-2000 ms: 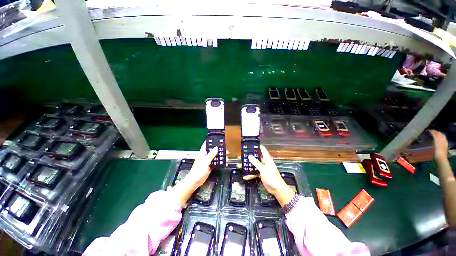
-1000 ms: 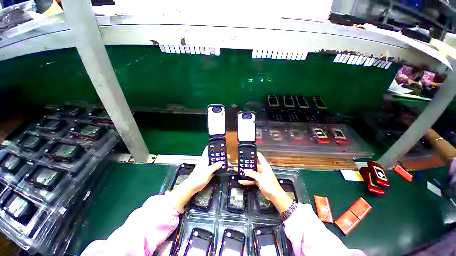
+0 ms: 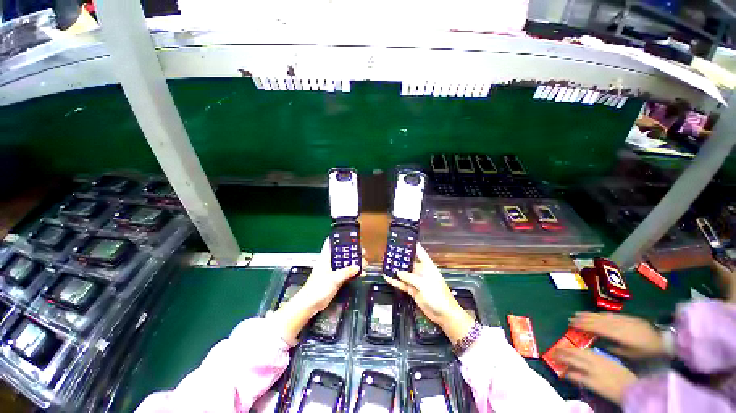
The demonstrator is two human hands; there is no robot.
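Observation:
My left hand (image 3: 323, 284) holds an open flip phone (image 3: 345, 226) upright by its black keypad half, whitish screen half up. My right hand (image 3: 429, 292) holds a second open flip phone (image 3: 405, 222) the same way, beside the first and leaning slightly right. The two phones are apart. Below them lies a clear plastic tray (image 3: 353, 351) with rows of dark phones in its pockets, cut off by the bottom edge. My forearms cover parts of it.
Stacked filled trays (image 3: 97, 290) stand at left. A rear tray of phones (image 3: 557, 235) lies on a brown board (image 3: 484, 260). At right are closed red phones (image 3: 607, 282), red flat pieces (image 3: 523, 335) and another person's hands (image 3: 617, 347). Metal posts (image 3: 173, 145) flank the bench.
Another person's hands and pink sleeves have come in at right over the red flat pieces. The phone in my right hand has tilted to the right. My left hand has barely moved.

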